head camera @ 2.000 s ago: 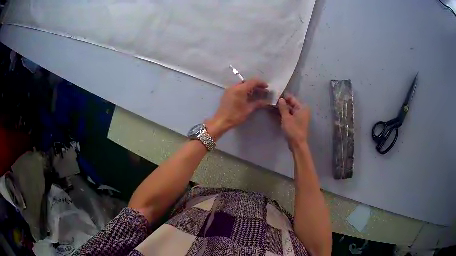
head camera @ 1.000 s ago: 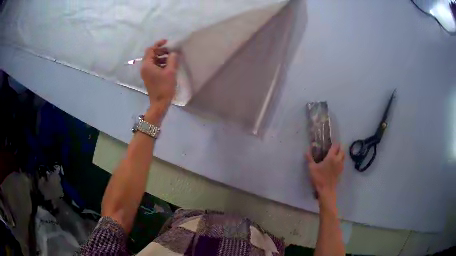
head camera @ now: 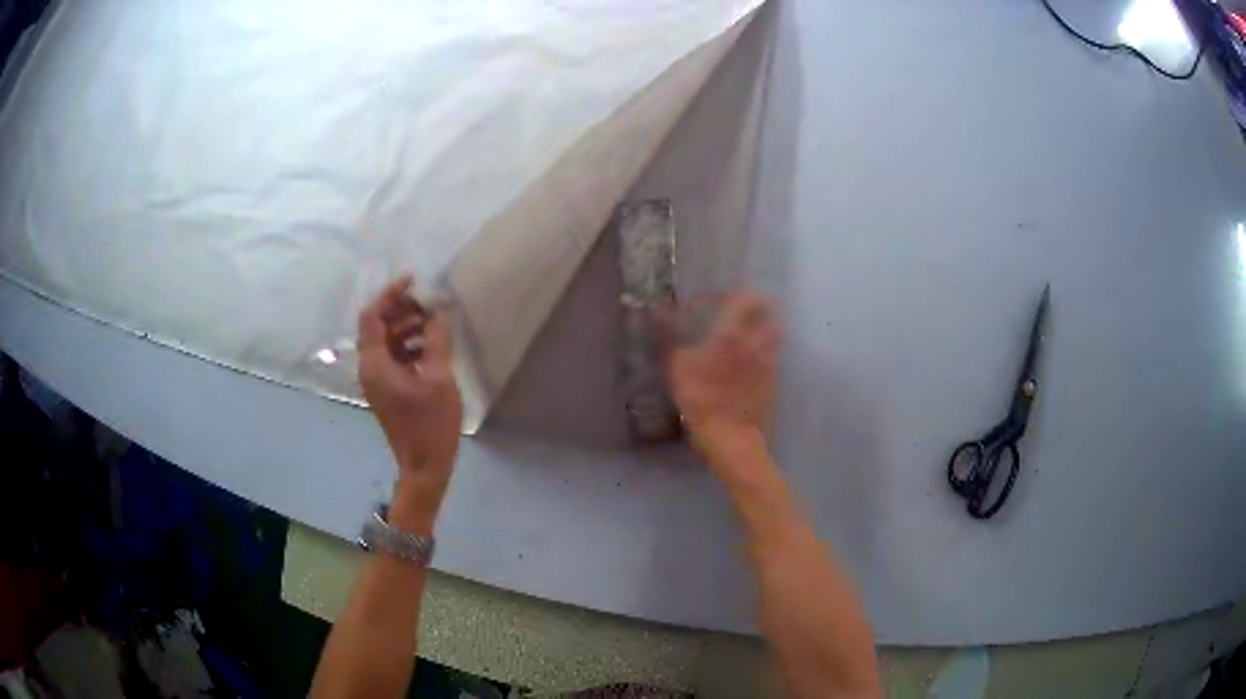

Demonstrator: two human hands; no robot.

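Note:
Off-white fabric (head camera: 273,150) lies over the table's left and upper part, its top layer folded back in a diagonal to show a greyish-beige underside and a lower layer. My left hand (head camera: 411,362) pinches the turned-back layer near the front edge; a small white thing (head camera: 325,355), perhaps a cigarette, shows beside it. A mottled grey metal bar (head camera: 648,260) lies on the lower layer, right of the fold. My right hand (head camera: 724,362) is blurred at the bar's right side; whether it grips the bar cannot be told.
Black shears (head camera: 1008,430) lie on the pale table (head camera: 875,546) at the right, blades pointing away. A dark cord (head camera: 1120,49) and a bright glare show at the top right. The yellowish board edge (head camera: 478,621) runs along the front, with a dark, cluttered floor at the lower left.
The corner was flat, then my left hand folded the top layer back leftward. My right hand left the fabric, took the bar and brought it left onto the lower layer.

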